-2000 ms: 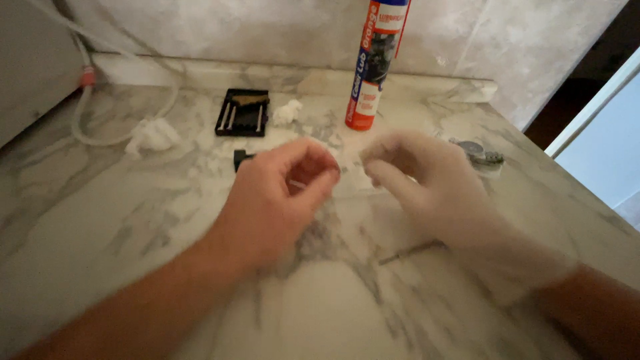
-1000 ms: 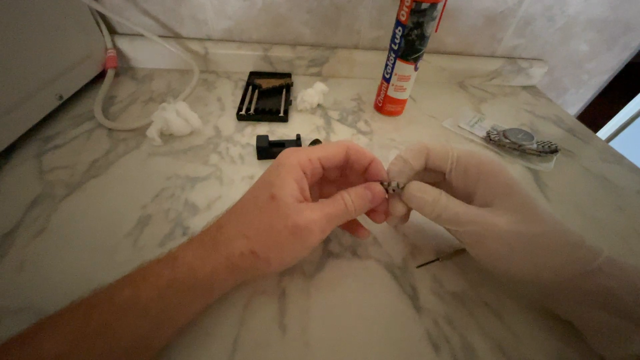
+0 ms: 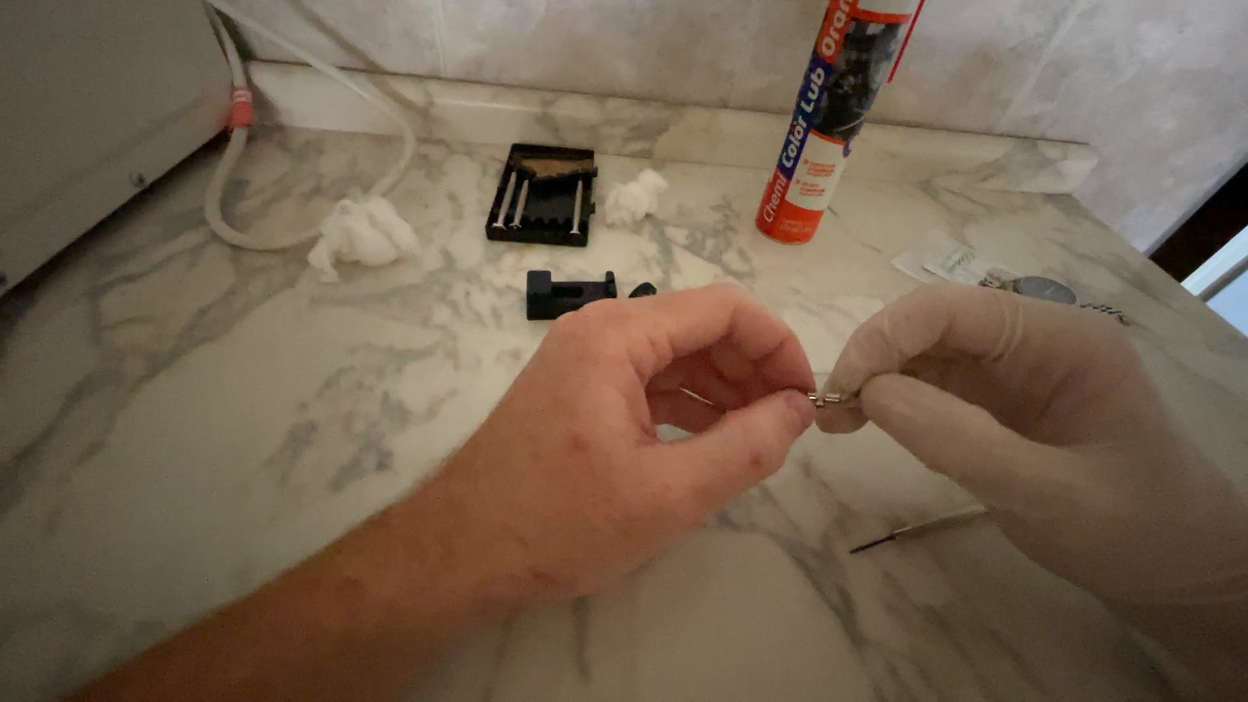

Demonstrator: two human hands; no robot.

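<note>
Bare, my left hand [image 3: 673, 429] pinches a thin metal pin [image 3: 697, 397] and one end of a small metal piece [image 3: 829, 399], which looks like a watch bracelet link. My right hand [image 3: 994, 429], in a pale translucent glove, pinches the other end between thumb and forefinger. The fingertips hide much of the piece. Under the right palm a precision screwdriver [image 3: 916, 527] lies on the marble counter, its handle partly hidden. Behind my left hand stands a black plastic holder [image 3: 568, 292], with a small dark knob [image 3: 643, 291] beside it.
An open black case [image 3: 539, 232] holds several small metal tools, near crumpled white tissue [image 3: 636, 196]. Farther right stand a spray can [image 3: 804, 166] and a wristwatch [image 3: 1044, 290] by a clear packet [image 3: 960, 265]. At left are another tissue [image 3: 361, 234], a hose [image 3: 226, 185] and a pale appliance [image 3: 97, 117].
My two hands, apart two seconds ago, are now together at the small metal piece. A thin pin now shows inside the curl of my left hand.
</note>
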